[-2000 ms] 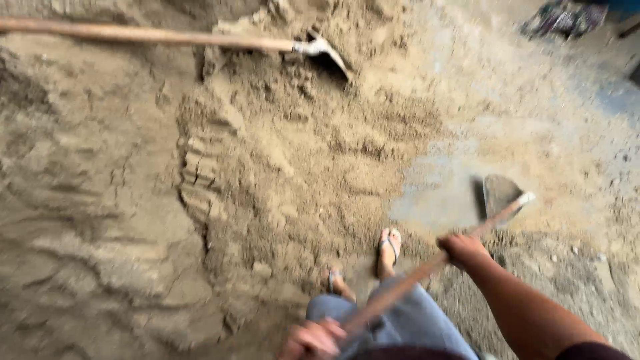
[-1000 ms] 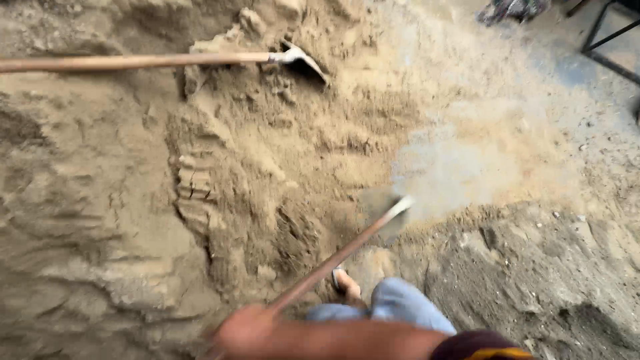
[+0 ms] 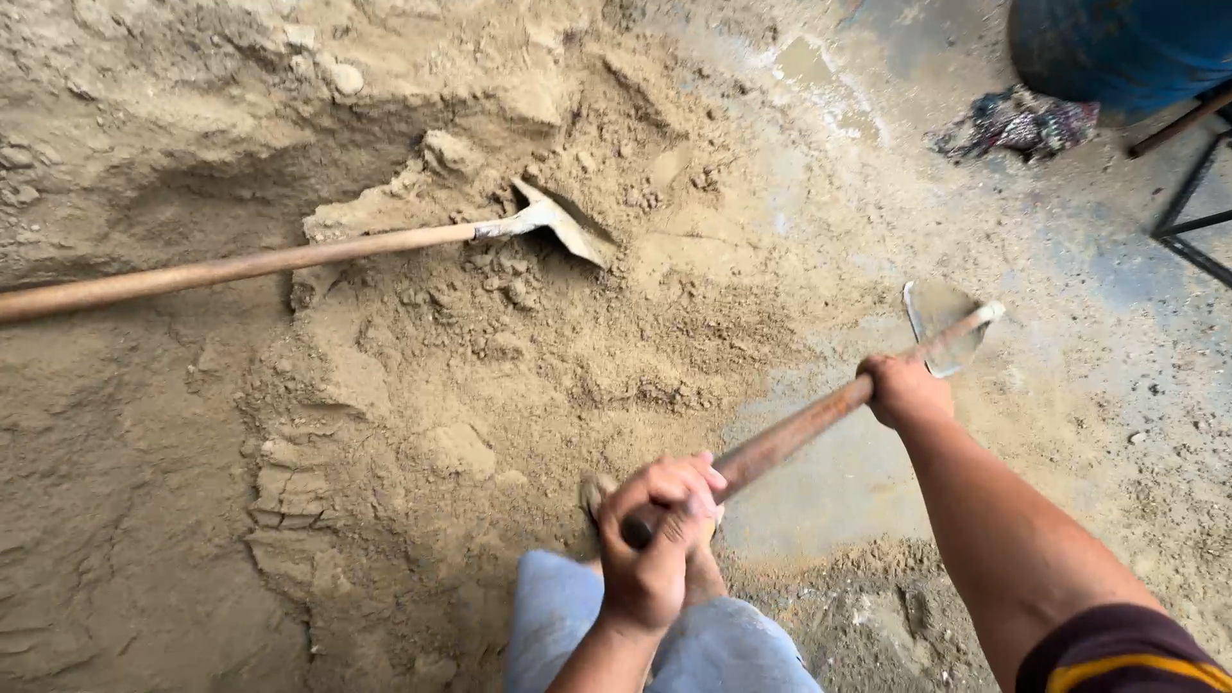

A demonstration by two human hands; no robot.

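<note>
Both of my hands hold one hoe by its wooden handle [image 3: 794, 433], which runs up to the right. My left hand [image 3: 659, 529] is closed around the butt end, above my knees. Farther up the shaft, near the metal blade [image 3: 938, 318], my right hand [image 3: 905, 390] grips it. The blade is above the pale wet floor; whether it touches is not clear. A shovel with a long wooden handle [image 3: 241, 267] lies at the upper left, its metal blade [image 3: 568, 231] resting on the loose sand.
Heaped sand [image 3: 404, 385] fills the left and middle around my feet. At the upper right stand a blue barrel [image 3: 1126, 53], a crumpled patterned cloth [image 3: 1020, 123] and a dark metal frame [image 3: 1189, 207]. Darker, gritty material [image 3: 866, 616] lies at the lower right.
The held hoe's blade was nearer my feet a second ago and is now farther out to the right. The shovel on the sand has stayed put. The view has shifted.
</note>
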